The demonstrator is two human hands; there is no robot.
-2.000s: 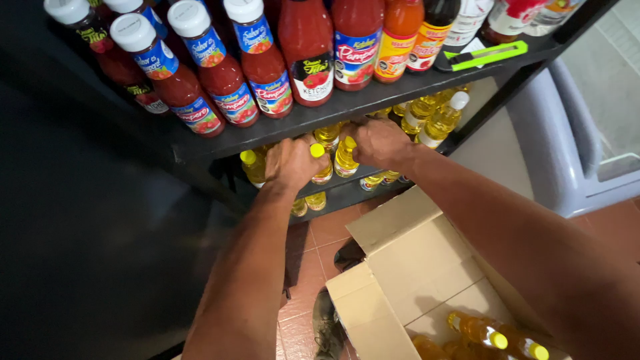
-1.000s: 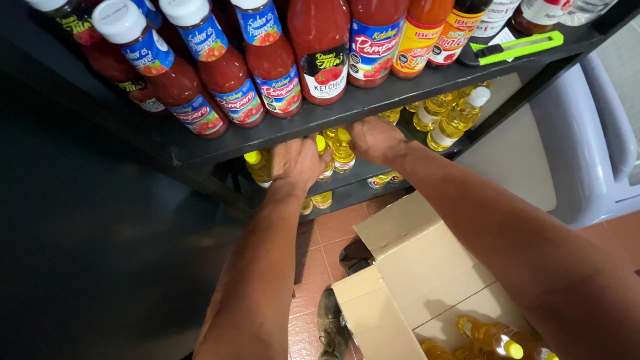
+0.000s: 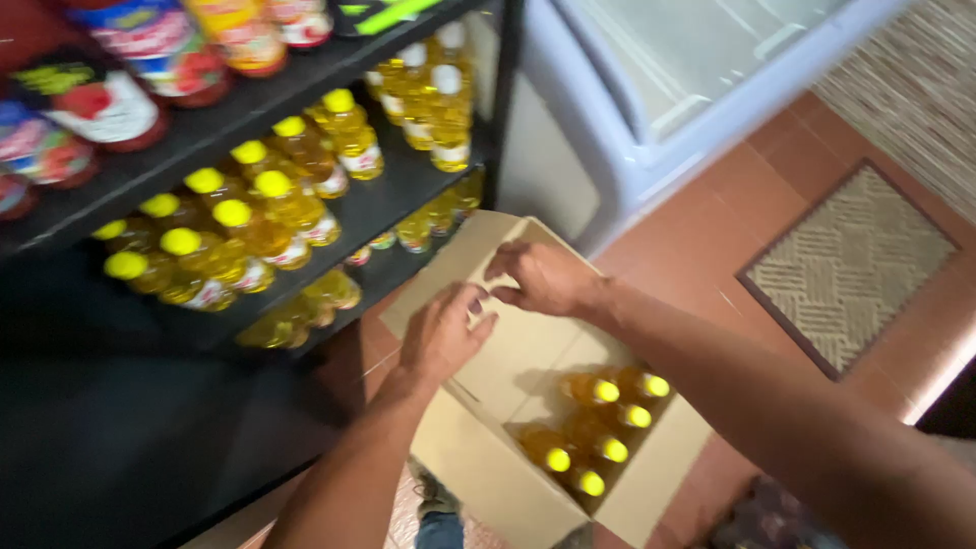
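Note:
My left hand hovers over the near left side of an open cardboard box, fingers apart and holding nothing. Close beside it, my right hand is above the box's far part, fingers loosely curled, also with nothing in it. Several bottles of yellow oil with yellow caps stand in the box's near end. On the black shelf to the left, yellow-capped oil bottles stand in rows, and white-capped ones are at its right end.
Ketchup and sauce bottles line the upper shelf, with a bright green tool at its edge. More oil bottles are on the lowest shelf. A pale freezer stands beside the rack, and a mat lies on the tiled floor.
Both hands have left the oil bottles on the shelf and moved over the cardboard box. The view has swung strongly to the right and down.

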